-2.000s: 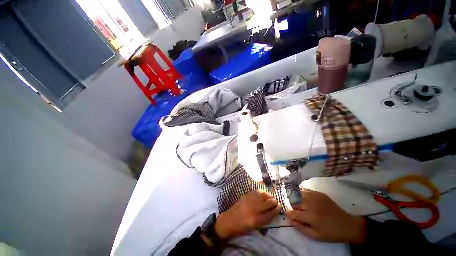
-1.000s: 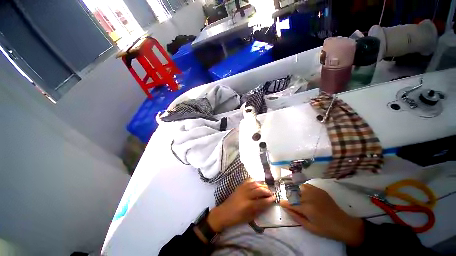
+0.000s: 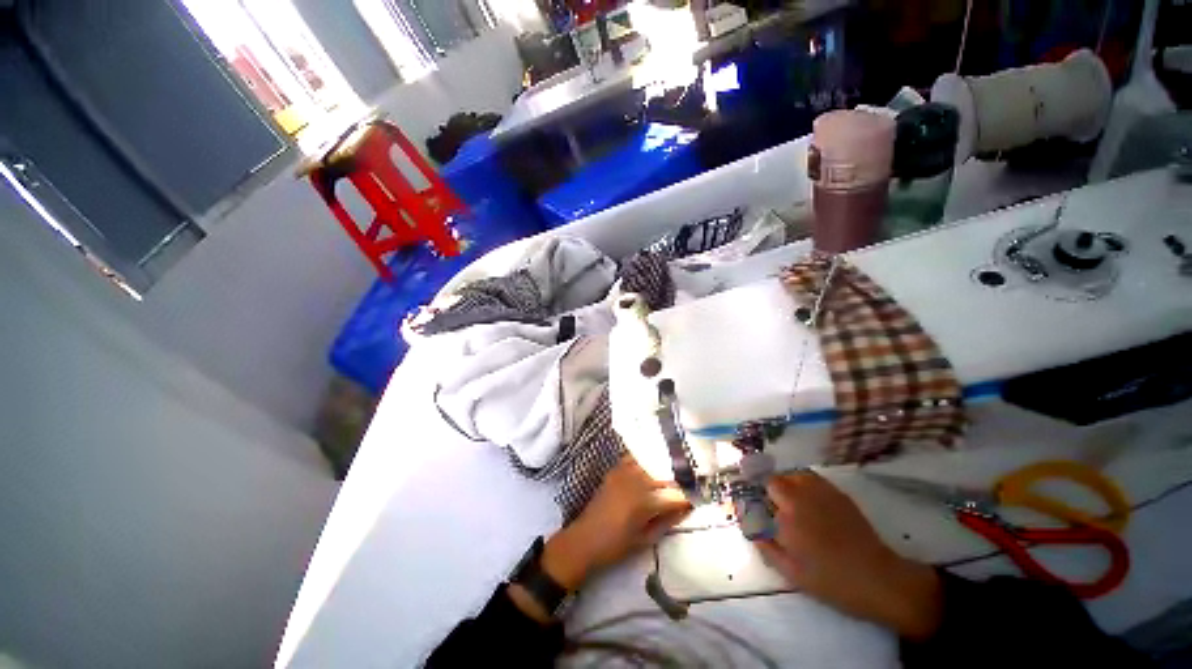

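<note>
The white sewing machine (image 3: 745, 353) has its brightly lit presser foot and needle area (image 3: 716, 494) between my hands. My left hand (image 3: 625, 515) is left of the foot, its fingertips together on the edge of the small checked fabric (image 3: 591, 460). My right hand (image 3: 837, 542) is just right of the foot, fingers bent against the metal parts; what its fingertips hold is hidden. Pale grey-white fabric (image 3: 503, 392) lies bunched left of the machine head, joined by the checked piece. The metal needle plate (image 3: 712, 565) shows in front of the foot.
Scissors with orange-red and yellow-orange handles (image 3: 1046, 538) lie right of my right hand. Brown plaid cloth (image 3: 889, 366) drapes over the machine arm. A pink bottle (image 3: 850, 183) and a large thread spool (image 3: 1026, 105) stand behind. A red stool (image 3: 390, 196) is beyond the table.
The checked fabric between my fingertips has moved away from me, baring the needle plate in front of the foot. My left hand has moved slightly back with it. The view has shifted a little.
</note>
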